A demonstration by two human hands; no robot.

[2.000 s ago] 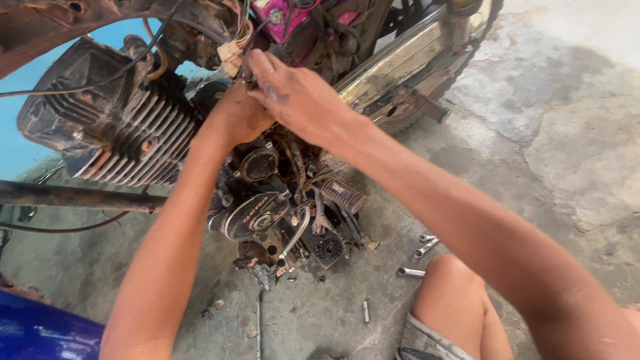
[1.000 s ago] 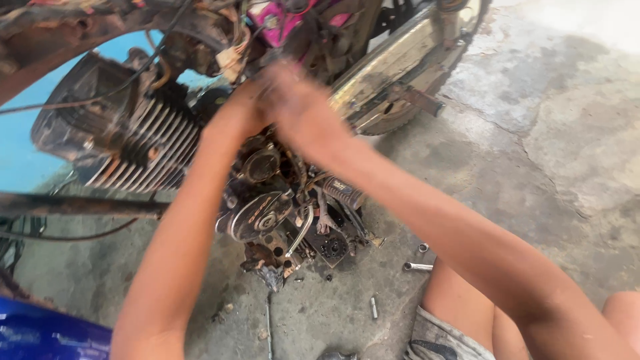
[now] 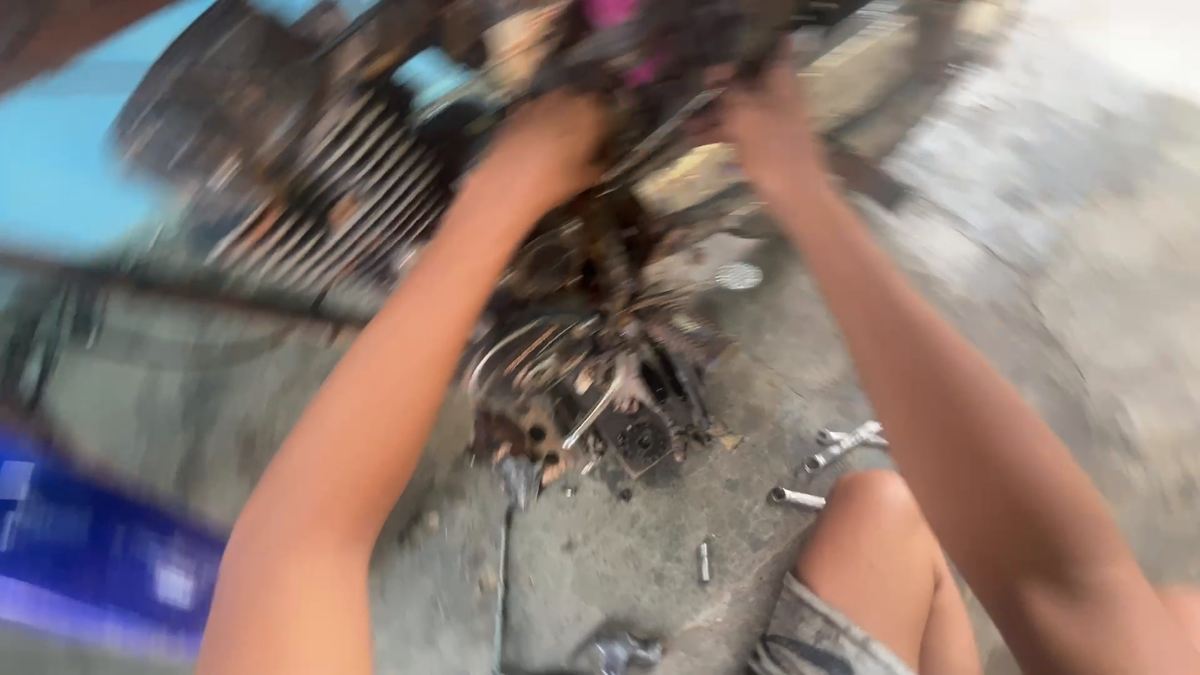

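Observation:
My left hand [image 3: 562, 141] is at the motorcycle's middle, just right of the finned engine cylinder [image 3: 347, 197]; its fingers are blurred and partly hidden among dark parts. My right hand [image 3: 764, 117] is farther right, by the frame near the wheel, its fingers also blurred. Between the two hands runs a thin, slanting metal rod or cable [image 3: 666, 136]; whether either hand grips it cannot be told. Below them are the lower engine casing [image 3: 534, 347] and a curved metal lever [image 3: 595, 408].
Socket wrenches [image 3: 844, 445] and a short metal piece [image 3: 704, 562] lie on the concrete floor near my knee. A long thin rod [image 3: 503, 591] lies below the engine. A blue panel [image 3: 94, 544] is at the lower left, and the rear wheel [image 3: 923, 84] at the upper right.
My hands were close together at the frame and are now apart, the right one farther to the right. The view has shifted and is blurred.

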